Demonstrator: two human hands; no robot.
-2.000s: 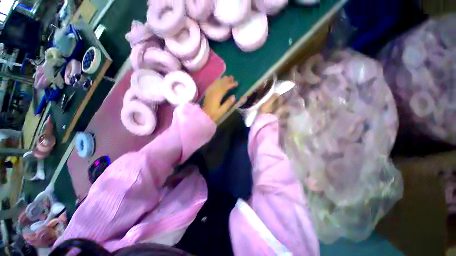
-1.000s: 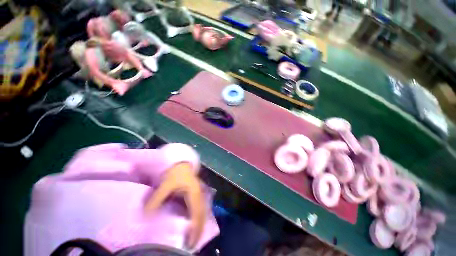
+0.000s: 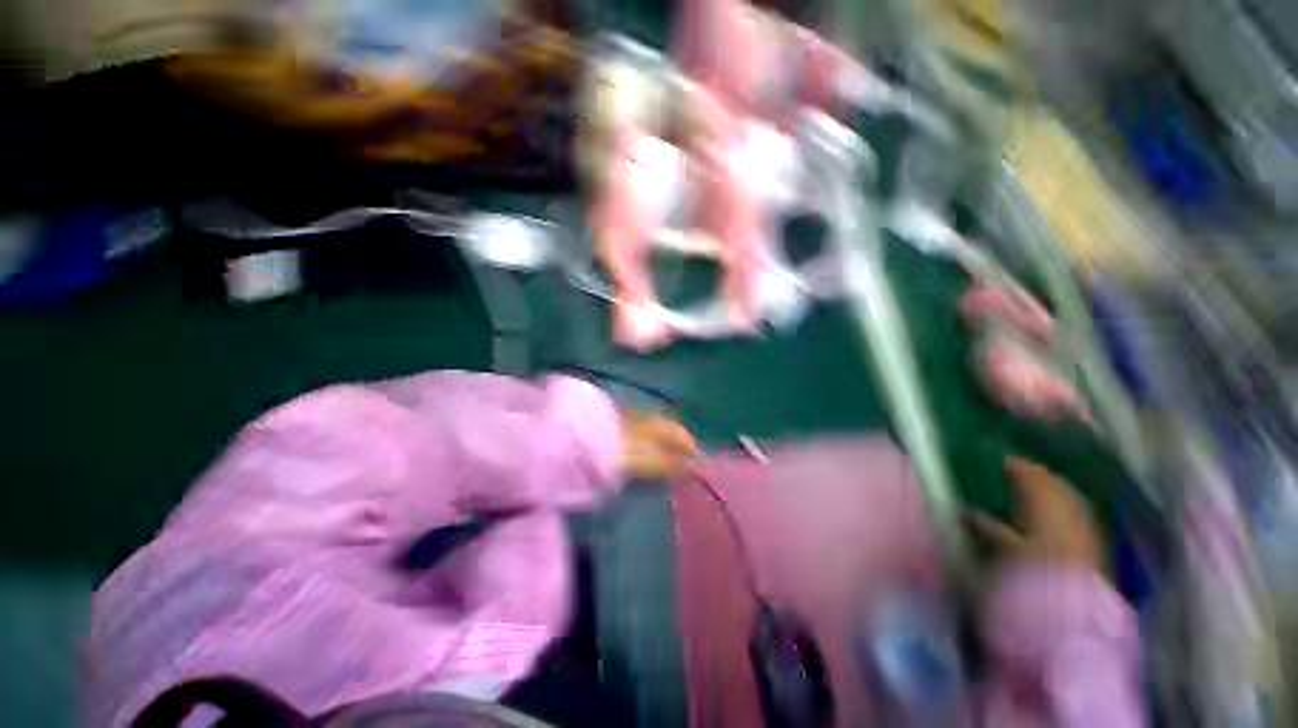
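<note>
The picture is strongly blurred. My left hand [image 3: 656, 444] is at the near-left corner of the pink mouse mat [image 3: 833, 498], beside a thin dark cable; whether it grips anything is unclear. My right hand [image 3: 1051, 519] is blurred beyond the mat's right side, by the pink headset piece [image 3: 1028, 356]; its fingers and any hold are unclear. The black mouse [image 3: 787, 668] lies on the mat with its cable running up. A light-blue ring [image 3: 914, 654] is smeared at the mat's lower right.
Pink and white cat-ear headphones [image 3: 733, 213] stand in a group beyond the mat. A white puck [image 3: 508, 242] on a white cable and a small white block [image 3: 265, 275] lie at the left. An orange-and-blue picture [image 3: 413, 86] is at the top.
The view has swung left, and the cushion pile and bagged cushions have left the picture. My left hand has moved to the mat's corner. My right hand now shows at the right.
</note>
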